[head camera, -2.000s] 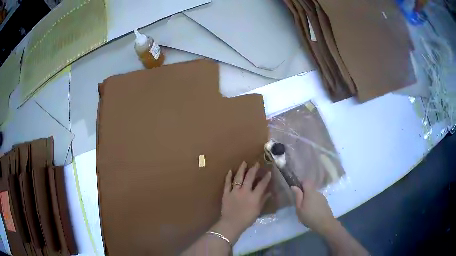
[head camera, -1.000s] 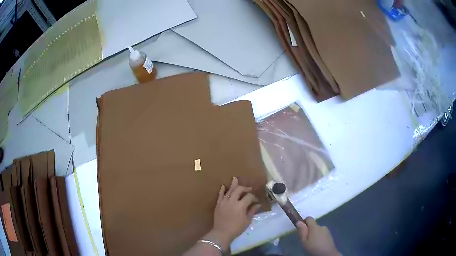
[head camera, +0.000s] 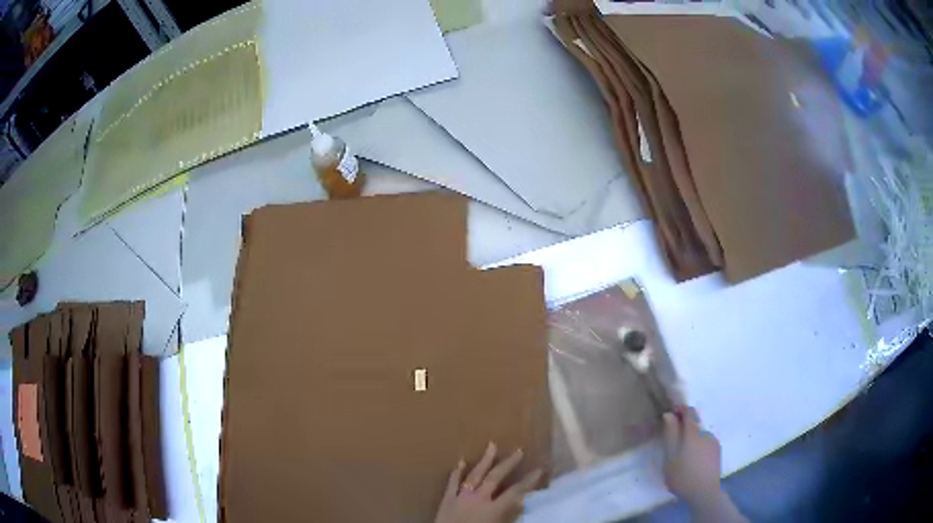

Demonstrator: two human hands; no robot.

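The large brown bag panel (head camera: 338,327) lies flat in front of me, with a stepped notch at its upper right and a small cream label (head camera: 420,380) on it. My left hand (head camera: 486,492) rests with spread fingers on the panel's lower right part, cut off by the bottom edge. My right hand (head camera: 696,460) holds the hammer (head camera: 636,352) by its handle, its round dark face showing over the pounding slab (head camera: 604,388). The slab lies under clear plastic at the panel's right edge. Whether the hammer touches the slab I cannot tell.
A glue bottle (head camera: 338,167) stands just beyond the panel. Waiting panels (head camera: 757,143) lie at the upper right, placed panels (head camera: 102,409) with an orange slip (head camera: 30,422) at the left. Grey-white boards (head camera: 491,133) and a yellow-green sheet (head camera: 174,123) lie behind. Pale strips (head camera: 900,245) heap at the right edge.
The view has shifted, so the bench things sit lower in the picture. The hammer has moved from the panel's lower right corner to over the slab. My left hand stays on the panel.
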